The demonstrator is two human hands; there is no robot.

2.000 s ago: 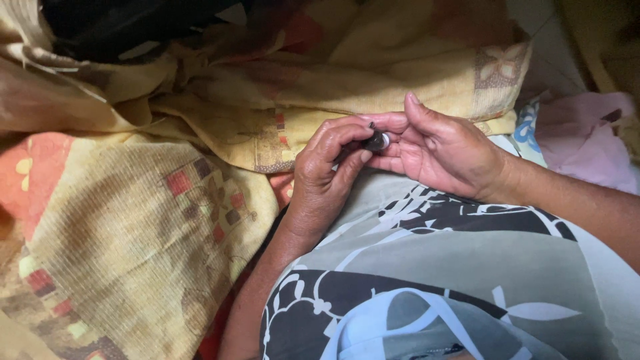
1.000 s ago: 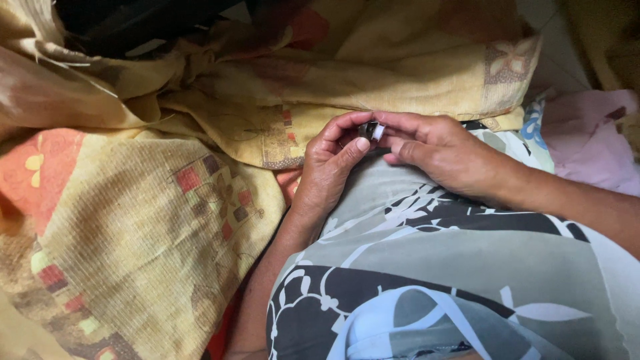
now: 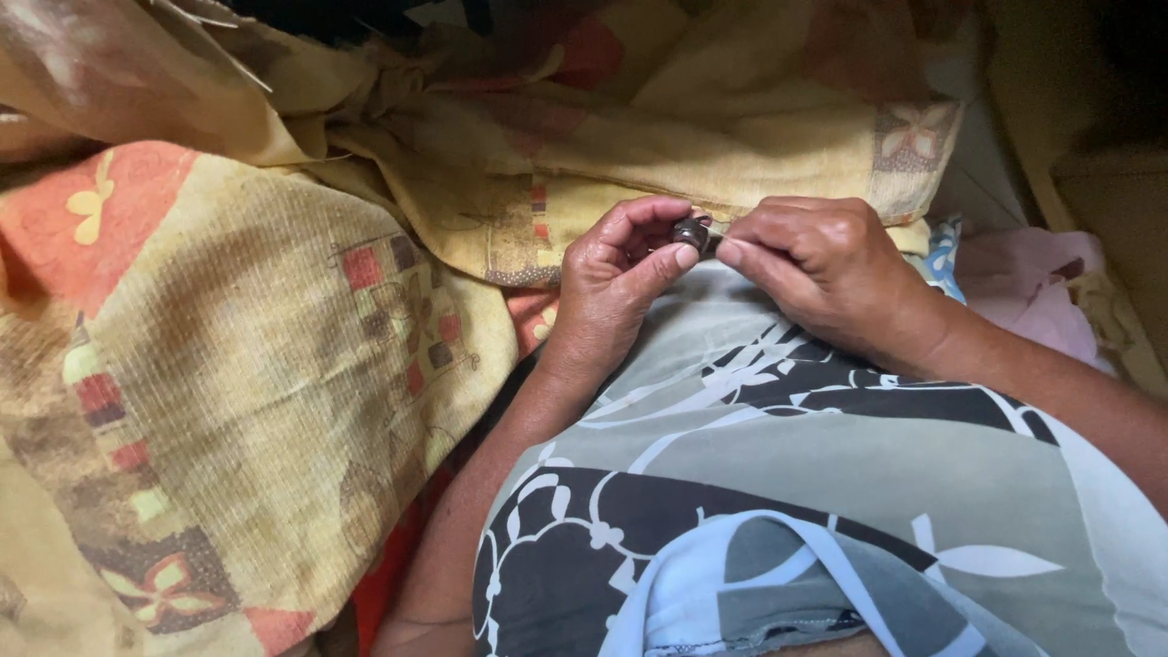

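Note:
Between thumb and fingers, my left hand (image 3: 620, 265) pinches a small dark, shiny metal part (image 3: 691, 234), possibly a sewing machine bobbin case; its exact kind is unclear. My right hand (image 3: 812, 265) is just to its right, thumb and index finger pinched together at the part's edge. Something thin and pale shows between those fingertips and the part, too small to name. Both hands are above the lap of a grey, black and white patterned garment (image 3: 821, 456).
Yellow patterned fabric (image 3: 255, 365) with orange and red motifs lies bunched on the left and stretches behind my hands. A pink cloth (image 3: 1031, 274) lies at the right. A dark object (image 3: 338, 18), mostly cut off, is at the top.
My right hand, palm up with fingers spread two seconds ago, has turned over and now pinches at the small dark part. The left hand keeps hold of that part.

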